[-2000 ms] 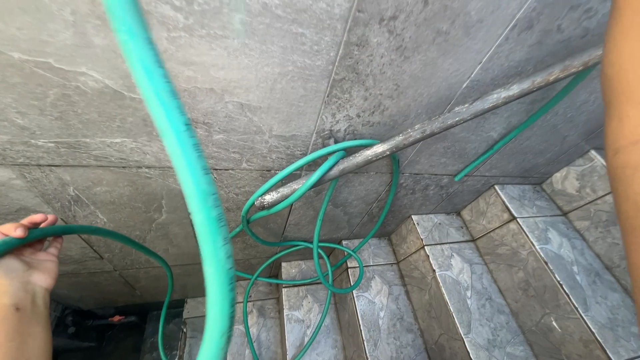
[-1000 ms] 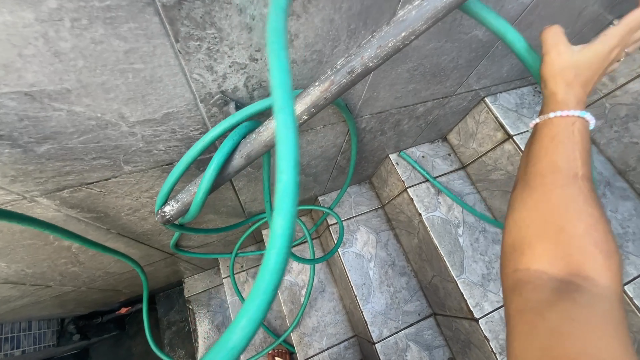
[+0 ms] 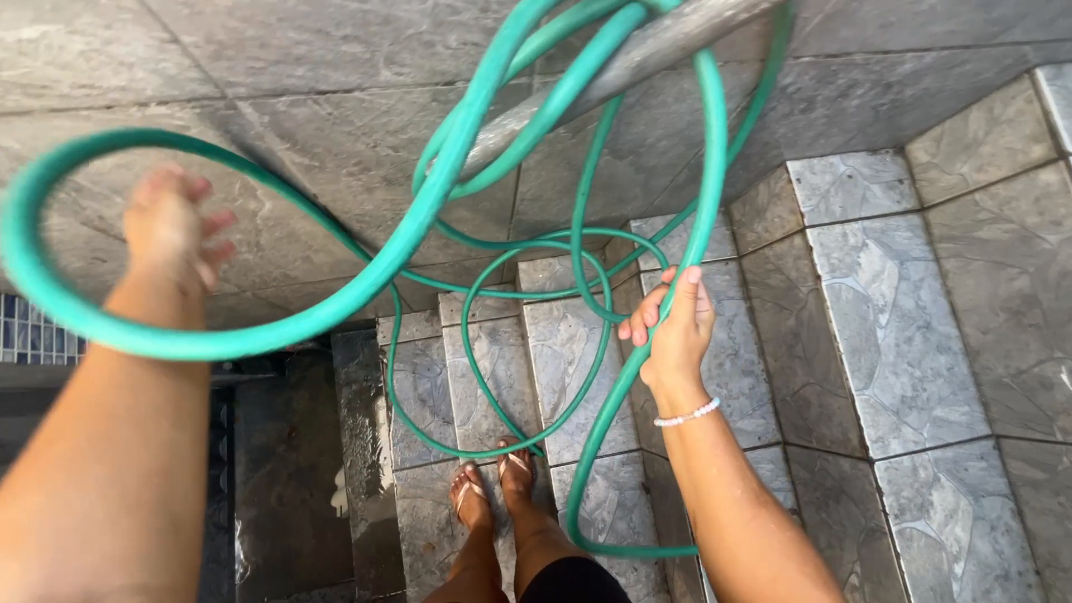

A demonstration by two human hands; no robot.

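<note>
A green rubber hose [image 3: 381,272] is looped over a worn metal handrail [image 3: 670,42], and more of its coils hang down over the steps. My right hand [image 3: 680,322], with a beaded bracelet at the wrist, is closed around one length of the hose, below and right of the rail's end. On the left, my left hand [image 3: 174,226] is blurred, fingers apart, within a large loop of the hose. The hose crosses over my left forearm; I see nothing between the fingers.
Grey tiled stairs [image 3: 896,327] climb to the right beside a tiled wall [image 3: 293,50]. My feet [image 3: 494,484] stand in sandals on the lower steps. A wet dark floor [image 3: 289,469] lies at lower left, near a blue-and-white tiled surface [image 3: 38,331].
My right hand, apparently open and further up right one second ago, now grips the hose. My left hand, out of view then, is back at left. The view has shifted toward my feet.
</note>
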